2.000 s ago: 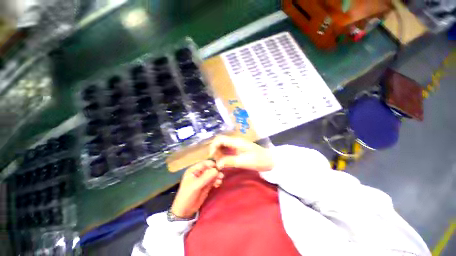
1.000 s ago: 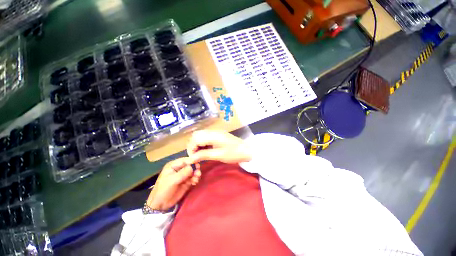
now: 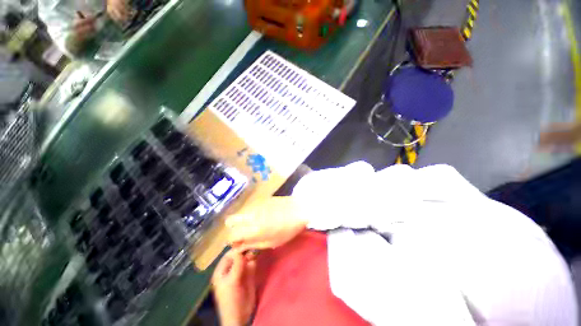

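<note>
My left hand (image 3: 234, 283) and my right hand (image 3: 267, 223) meet at the fingertips just past the bench edge, against the red front. A small dark part (image 3: 252, 253), seemingly a black housing, shows in part at the left fingertips; the rest is hidden. The right fingers are curled over it; their grip is hidden. The clear blister tray (image 3: 191, 239) of black housings is at left, blurred. The white adhesive sheet (image 3: 299, 121) with dark marks lies beyond the right hand. Blue scraps (image 3: 258, 165) lie between tray and sheet.
Brown cardboard (image 3: 216, 137) lies under the sheet and scraps. An orange machine (image 3: 296, 22) stands at the bench's far end. A round blue stool (image 3: 420, 95) and a brown seat pad (image 3: 439, 48) are on the right. Another person's hand (image 3: 119, 9) shows at top left.
The view has turned, so the bench runs more steeply and sits further left. My hands stay together at the fingertips; the right hand now covers more of the left. The wristwatch no longer shows.
</note>
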